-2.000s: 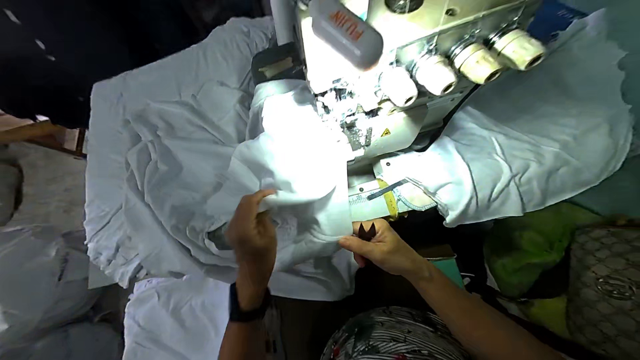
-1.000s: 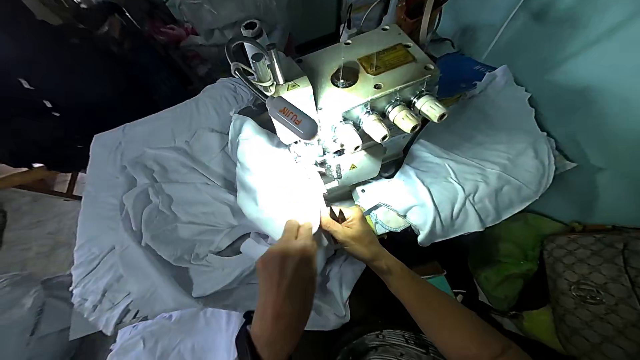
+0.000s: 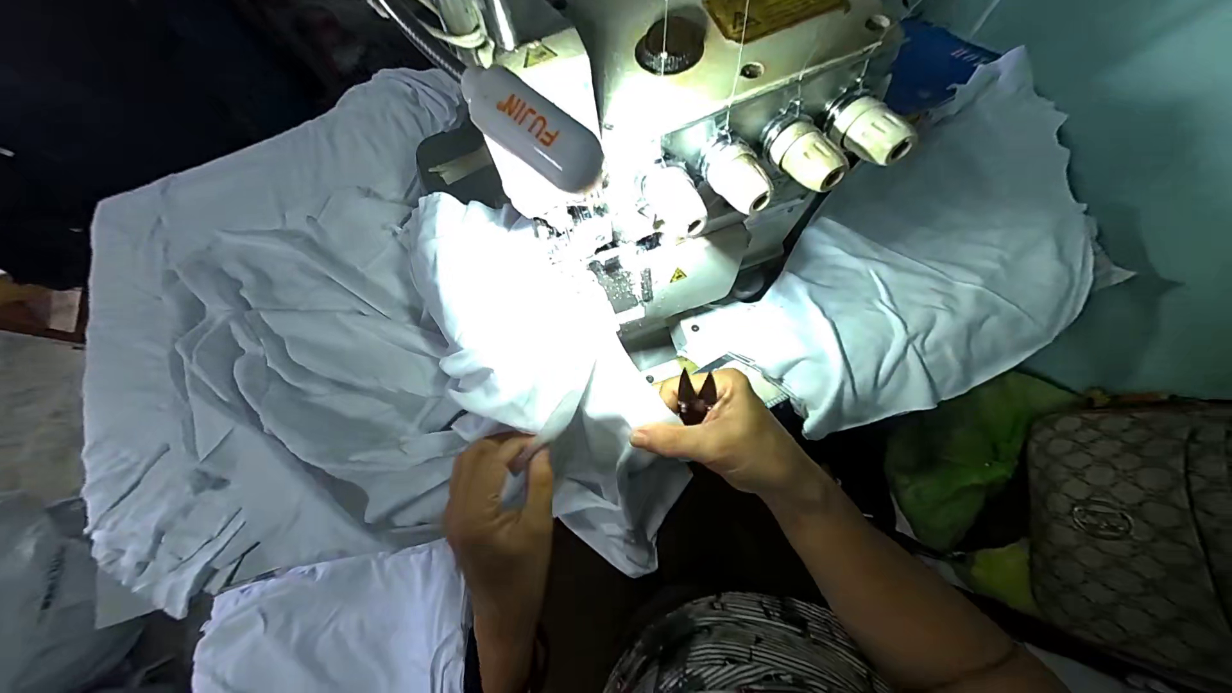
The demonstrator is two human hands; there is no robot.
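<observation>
White fabric [image 3: 510, 327] runs from beneath the presser-foot area of an overlock sewing machine [image 3: 664, 260] toward me, brightly lit. My left hand [image 3: 500, 491] pinches a fold of it between thumb and fingers. To the right, my right hand [image 3: 731, 433] grips the fabric's edge between thumb and fingers and also holds small dark thread snips [image 3: 696, 397], their two pointed blades apart and facing up. Glare hides the needle and the exact contact of cloth and machine.
A pile of white fabric [image 3: 279, 356] spreads over the left side, with another folded stack [image 3: 337, 626] below. More white cloth [image 3: 934, 260] lies right of the machine. A lamp [image 3: 532, 125] hangs over the sewing area. A patterned bag [image 3: 1136, 520] and green plastic bag [image 3: 962, 462] sit lower right.
My hands, close together one second ago, are now farther apart, the left one lower and to the left. The view has shifted closer to the machine.
</observation>
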